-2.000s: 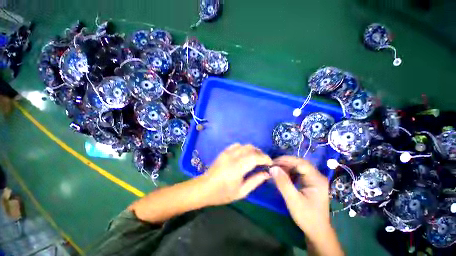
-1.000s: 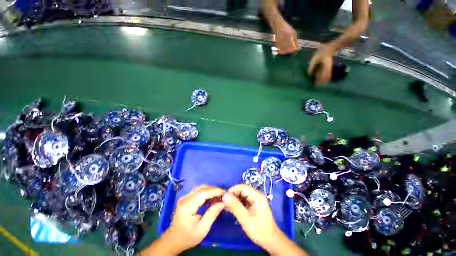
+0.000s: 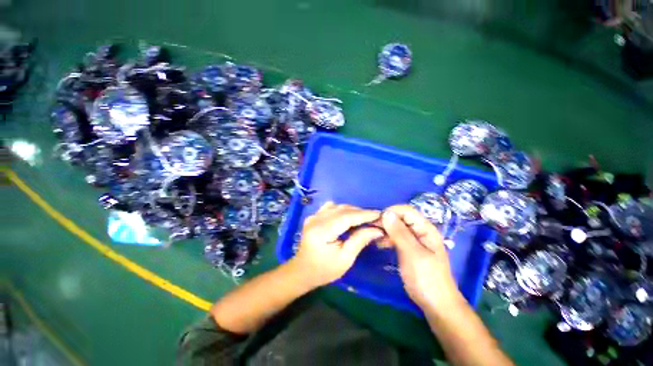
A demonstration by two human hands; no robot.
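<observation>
My left hand (image 3: 331,241) and my right hand (image 3: 415,246) meet over the blue tray (image 3: 358,168). Their fingertips pinch together on something small and dark, mostly hidden by the fingers; I cannot tell what it is. Two speckled round units with pale centres, one of them this disc (image 3: 465,198), rest at the tray's right side. A white lead with a pale round end piece (image 3: 439,179) hangs over the tray's far right part.
A large pile of round units (image 3: 187,153) lies left of the tray. Another heap (image 3: 591,299) lies at the right. A single unit (image 3: 394,60) lies beyond the tray. A light blue-white patch (image 3: 130,229) and a yellow line (image 3: 107,251) are at the left.
The view has tilted down again, so the person opposite has mostly left it. The single far unit shows further right. My hands stay together over the tray.
</observation>
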